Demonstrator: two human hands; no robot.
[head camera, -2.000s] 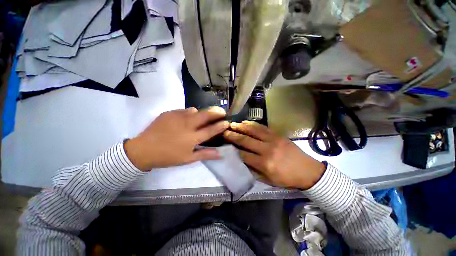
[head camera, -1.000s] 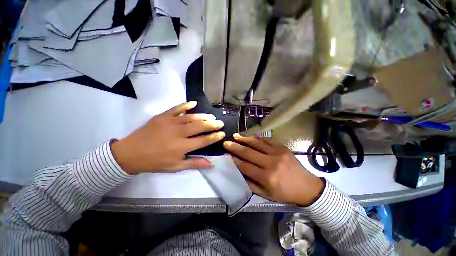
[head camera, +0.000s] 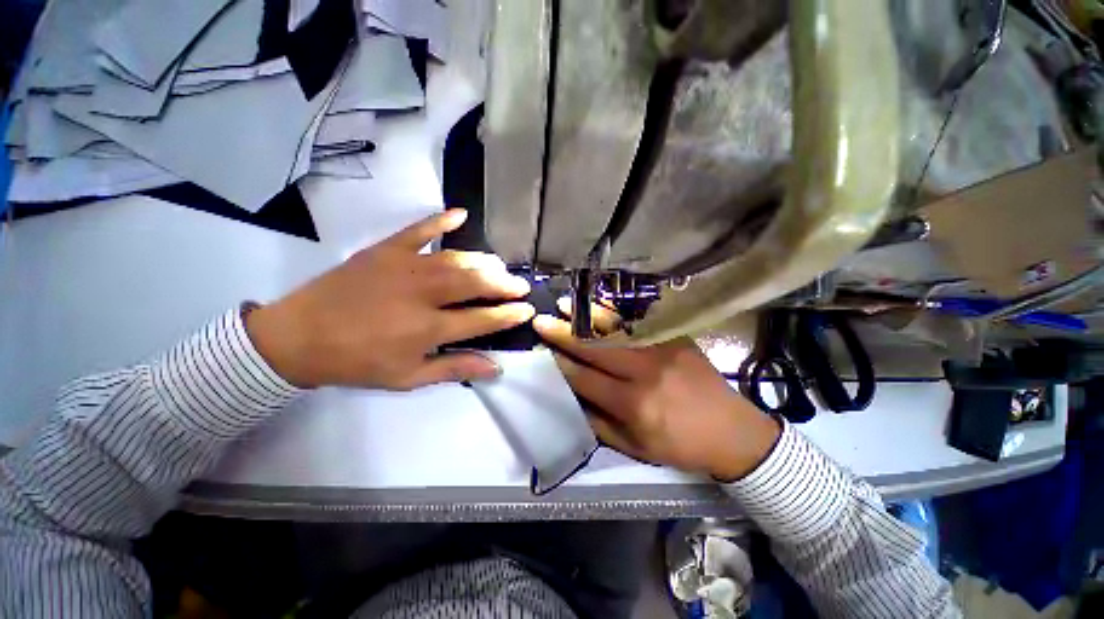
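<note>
My left hand (head camera: 385, 311) lies palm down on a black fabric panel (head camera: 464, 181) left of the presser foot (head camera: 586, 302), fingers spread. A pale grey panel with dark edges (head camera: 536, 417) extends from under my left thumb towards the table edge. My right hand (head camera: 660, 393) rests along the right side of this panel, its fingertips at the fabric just by the needle area and partly hidden by the sewing machine head (head camera: 714, 157). Both hands press the fabric flat. The seam itself is hidden.
A loose stack of grey and black cut pieces (head camera: 206, 121) lies at the upper left. Black-handled scissors (head camera: 805, 369) lie right of the needle. A blue pen (head camera: 1011, 316) rests on the machine, and a dark box (head camera: 987, 409) sits far right. The grey table edge (head camera: 424, 502) runs in front.
The machine head looms larger in view and covers more of the right fingertips. Both hands stay on the fabric, and the black panel shows more on the left of the head.
</note>
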